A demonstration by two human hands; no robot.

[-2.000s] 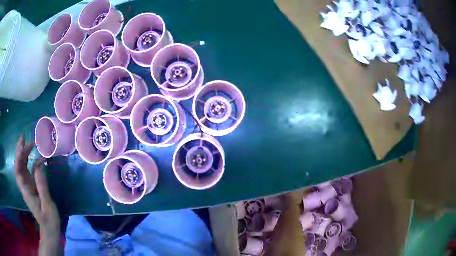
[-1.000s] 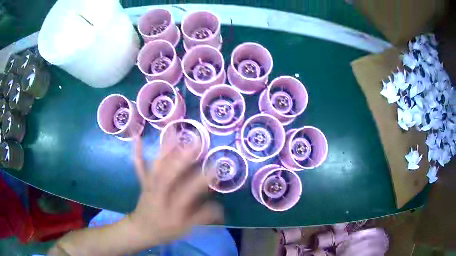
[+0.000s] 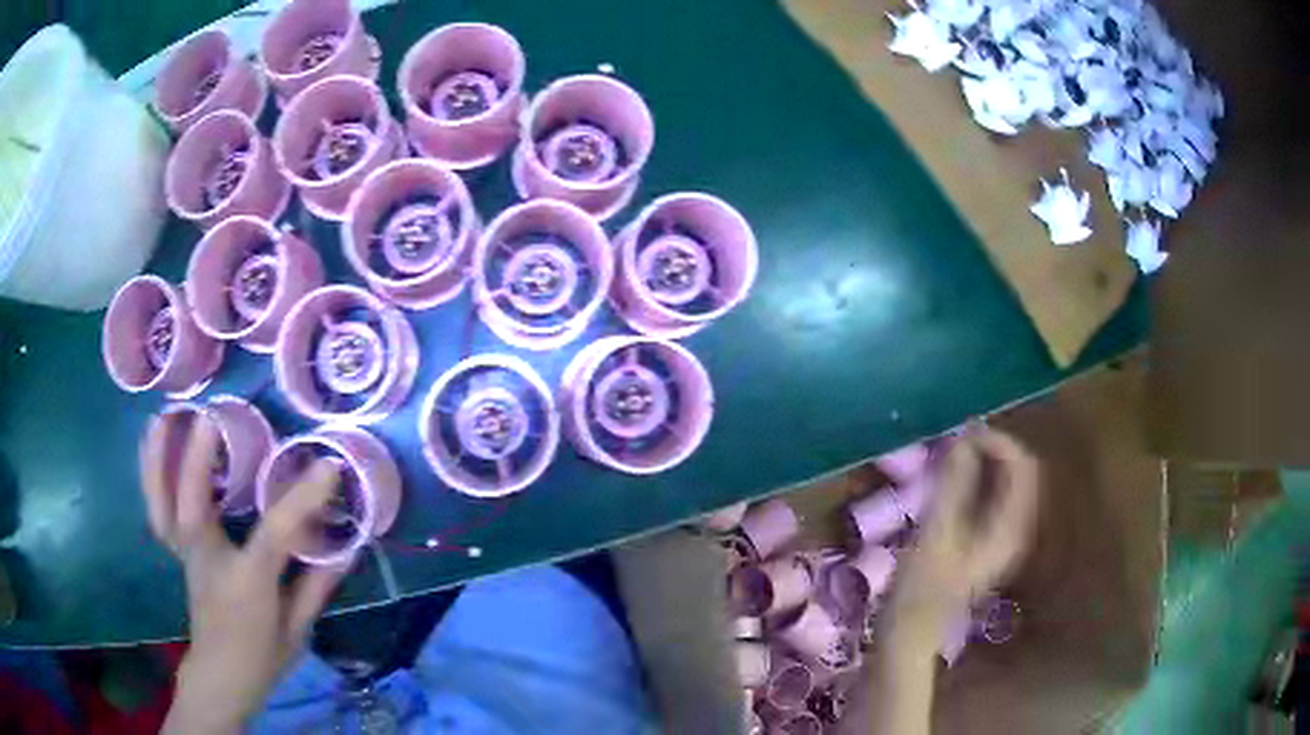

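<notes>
Several pink fan housings (image 3: 410,234) stand in a staggered group on the green bench (image 3: 805,417), open ends up, with spoked hubs inside. My left hand (image 3: 237,531) is at the group's lower left, its spread fingers around and over two housings (image 3: 377,495). Whether it grips either one cannot be told. My right hand (image 3: 977,524) is blurred above the open carton of housings (image 3: 1063,646), beyond the bench's near edge. Whether it holds anything cannot be told. No white blades show in the standing housings.
A large white tub (image 3: 86,187) stands at the upper left. White fan wheels (image 3: 1135,101) lie piled on a brown carton flap (image 3: 991,230) at the upper right. A thin red wire (image 3: 431,546) lies near the bench's front edge. Jumbled pink housings (image 3: 819,632) fill the carton.
The view has shifted. My left hand has moved from the middle front housings to the group's lower left, where two more housings now stand. My right hand now shows clearly above the carton.
</notes>
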